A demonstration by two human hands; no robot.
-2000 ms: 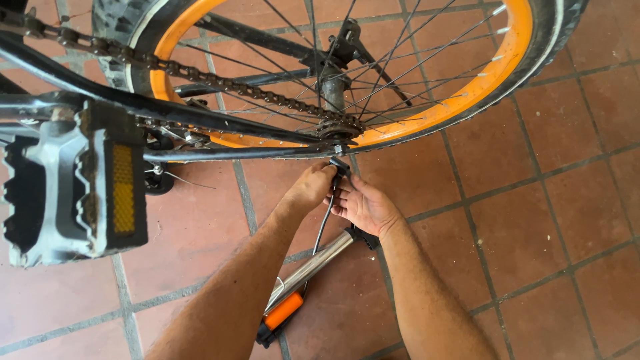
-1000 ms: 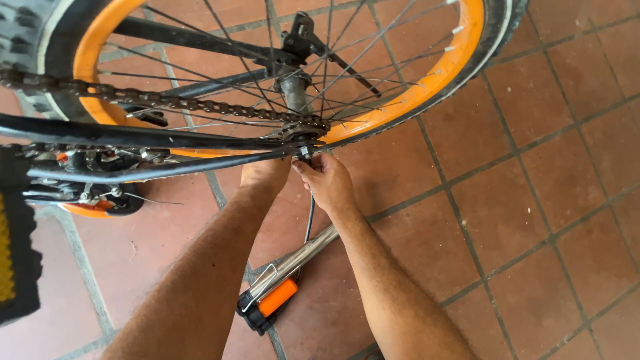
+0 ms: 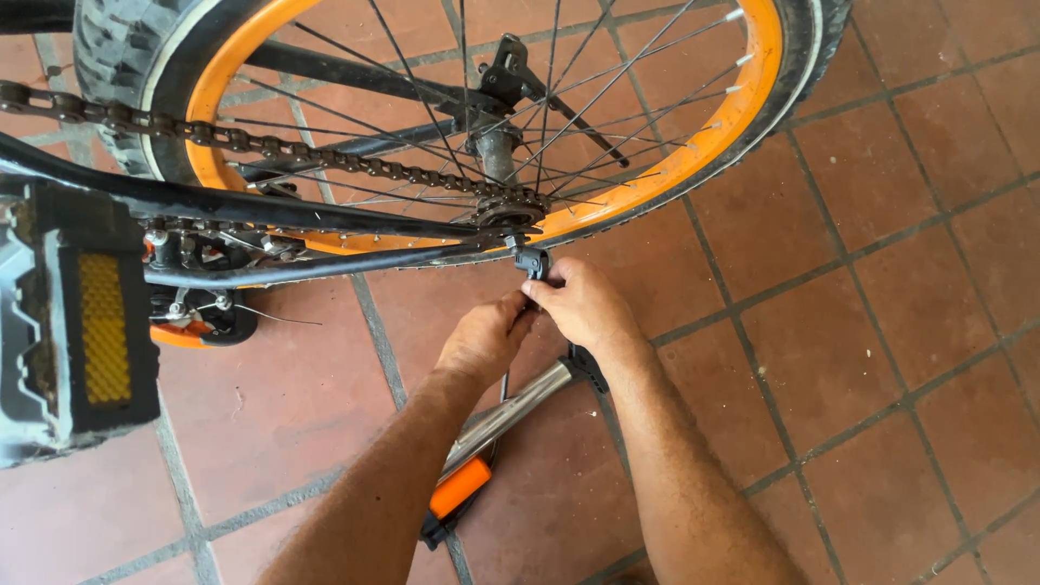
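Observation:
Both my hands meet at a black pump head (image 3: 532, 262) just below the rear axle end of a bicycle. My right hand (image 3: 581, 305) grips the lower part of the pump head between thumb and fingers. My left hand (image 3: 487, 333) is closed right beside it, around the pump head's lower end or hose; which one is hidden. From there a thin black hose runs down to a silver floor pump (image 3: 508, 414) with an orange part (image 3: 460, 486), lying on the tiles partly behind my left forearm. Above are the rusty chain (image 3: 325, 158) and the orange wheel rim (image 3: 760, 73).
The black frame stays (image 3: 325, 268) run left from the axle. A pedal (image 3: 81, 325) with a yellow reflector juts in at the left, near a brake part (image 3: 207, 317) with a loose cable end. Terracotta tiles (image 3: 918, 301) lie underneath.
Two seconds ago, the black pump head was between my hands, lower and clear of the axle end; now its top touches or nearly touches the axle end. The view has shifted.

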